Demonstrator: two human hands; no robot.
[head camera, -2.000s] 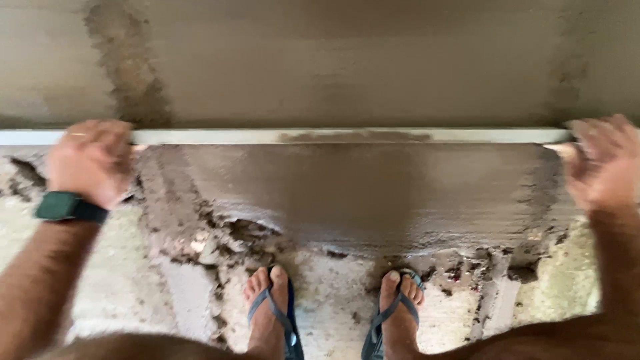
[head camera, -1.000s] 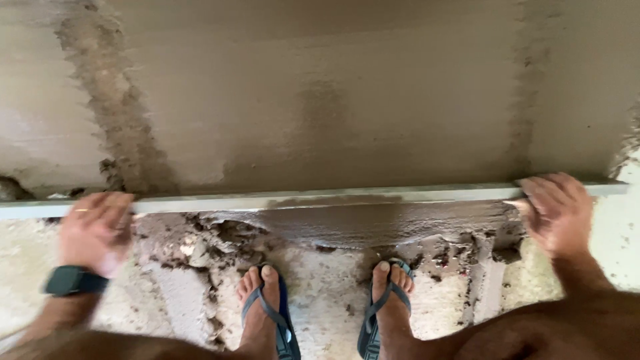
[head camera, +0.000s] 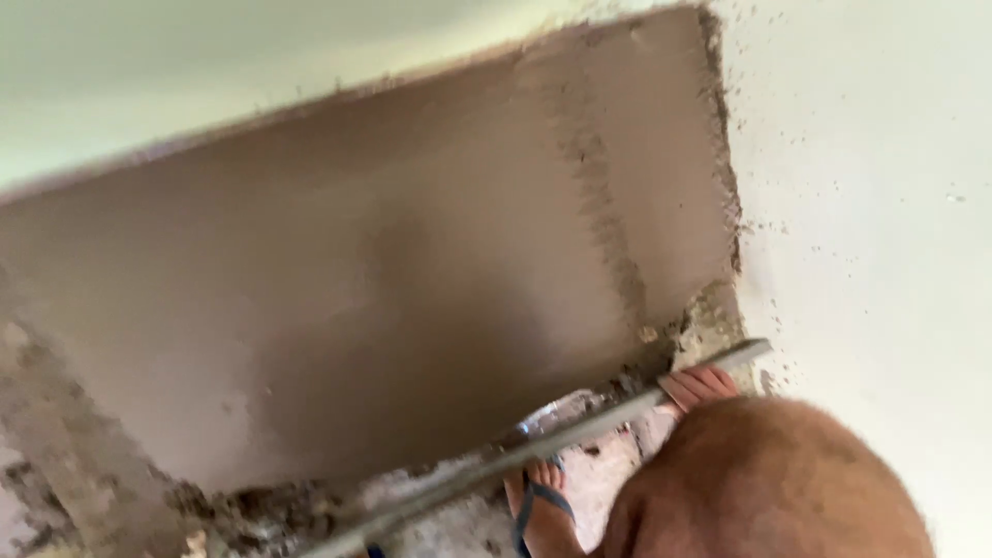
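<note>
A long, straight, light-coloured screed bar (head camera: 573, 435) runs slantwise across the lower part of the head view, along the ragged near edge of smooth, wet brown mortar (head camera: 372, 271). My right hand (head camera: 699, 387) grips the bar near its right end, fingers over the top. My bare shoulder (head camera: 775, 480) fills the lower right and hides most of that arm. My left hand is outside the picture. The bar's left end runs out at the bottom edge.
Pale wall surface (head camera: 852, 194) spotted with mortar borders the patch on the right and above. Rough, crumbly mortar (head camera: 287, 508) lies along the near edge. My foot in a blue flip-flop (head camera: 546, 496) stands just below the bar. A rough strip (head camera: 604, 209) crosses the mortar.
The bar has come toward my feet, past the near edge of the smooth mortar. My left hand, on the bar before, has left the picture. The view has swung and tilted strongly.
</note>
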